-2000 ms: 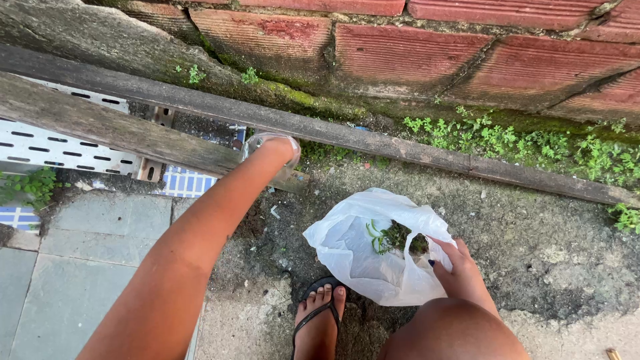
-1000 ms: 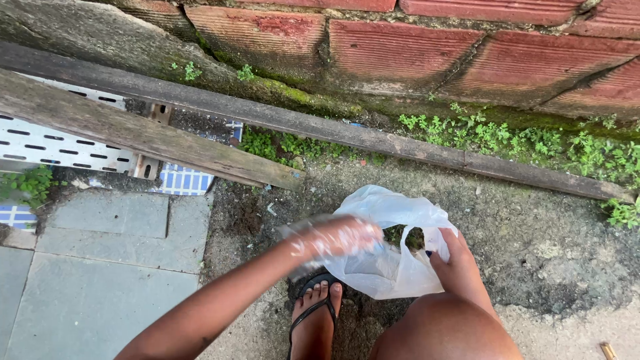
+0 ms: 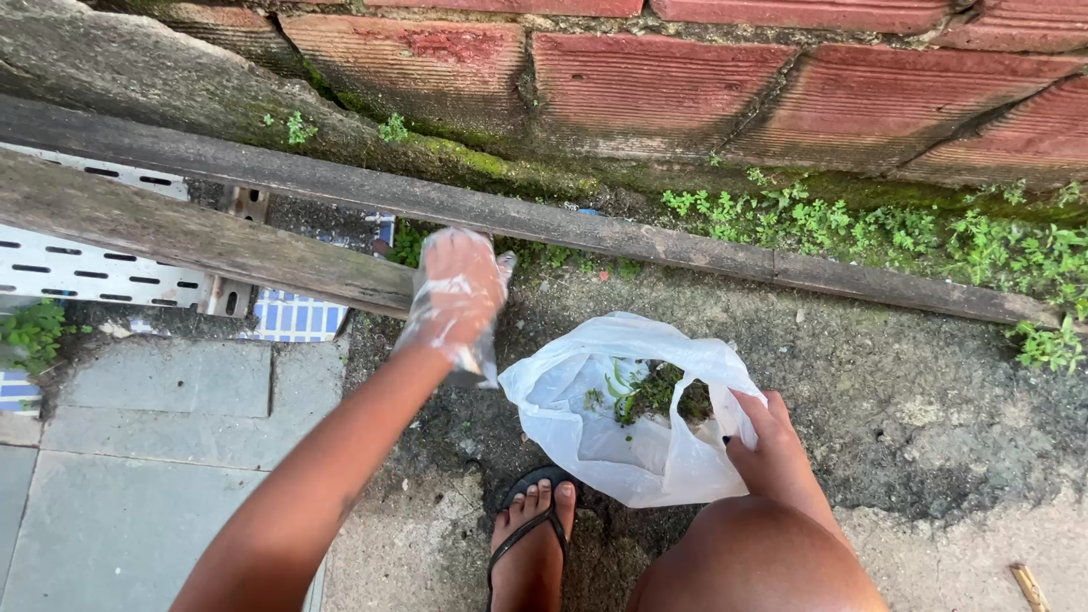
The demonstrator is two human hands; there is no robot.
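Observation:
A clear plastic glove covers my left hand, which is at the end of the lower wooden plank, beside small green weeds. Its fingertips are blurred and partly hidden, so whether they grasp anything does not show. My right hand, bare, grips the right rim of a white plastic bag. The bag lies open on the rough concrete, with pulled weeds and dark clumps inside.
A long narrow wooden board runs along the foot of the red brick wall, with weeds behind it. Perforated white metal and blue-patterned tile pieces lie at left. My sandalled foot stands below the bag.
My left hand has moved from over the bag up and left to the weeds by the plank's end, where it also was two seconds ago. My right hand keeps its hold on the bag.

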